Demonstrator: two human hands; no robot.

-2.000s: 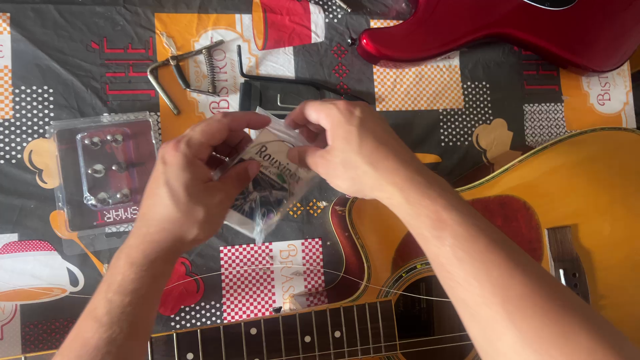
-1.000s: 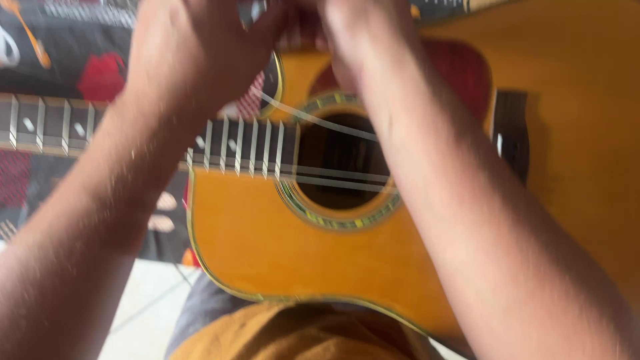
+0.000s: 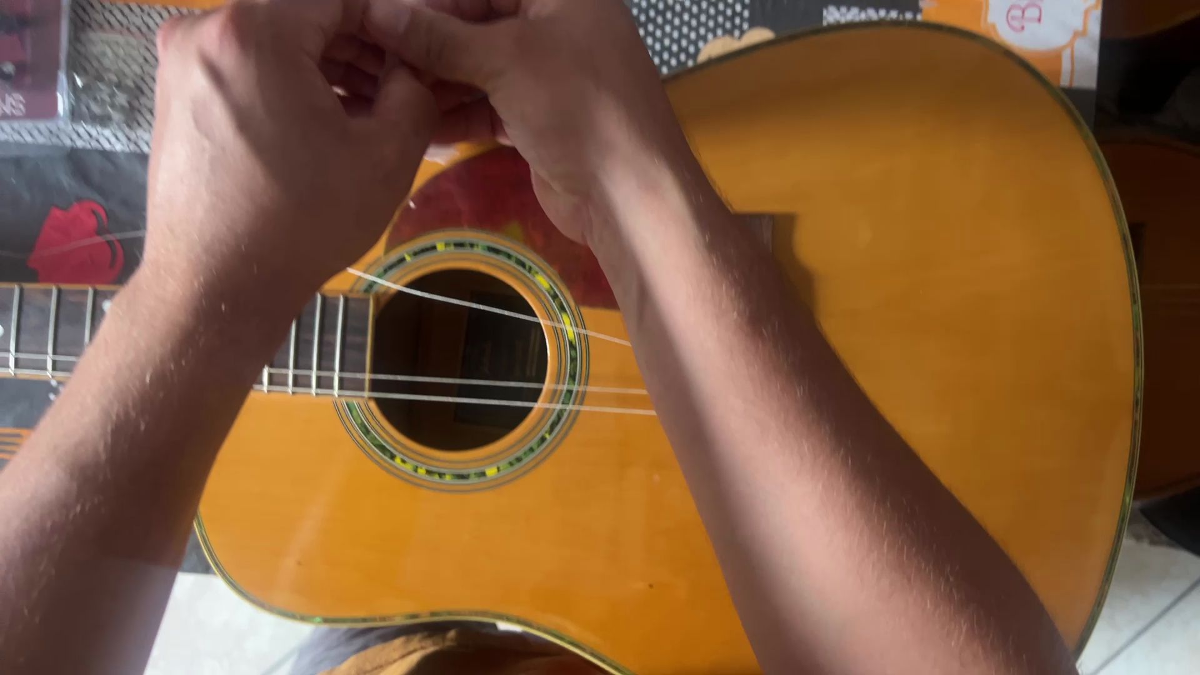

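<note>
An acoustic guitar with an amber wooden top lies below my arms, its neck pointing left. My left hand and my right hand meet at the top edge of the view, above the red pickguard. Fingers of both are bent and close together; whatever may be between them is hidden. Several strings cross the soundhole: two run along the neck side by side, and a slack one slants up toward my left wrist. My right forearm covers most of the bridge.
Beneath the guitar is a patterned tablecloth. A clear plastic case sits at the upper left. Part of another brown guitar body shows at the right edge. Pale floor tiles appear at the bottom.
Two seconds ago both hands held a small clear packet beside the plastic case; it is not visible now. The view has shifted down over the guitar body.
</note>
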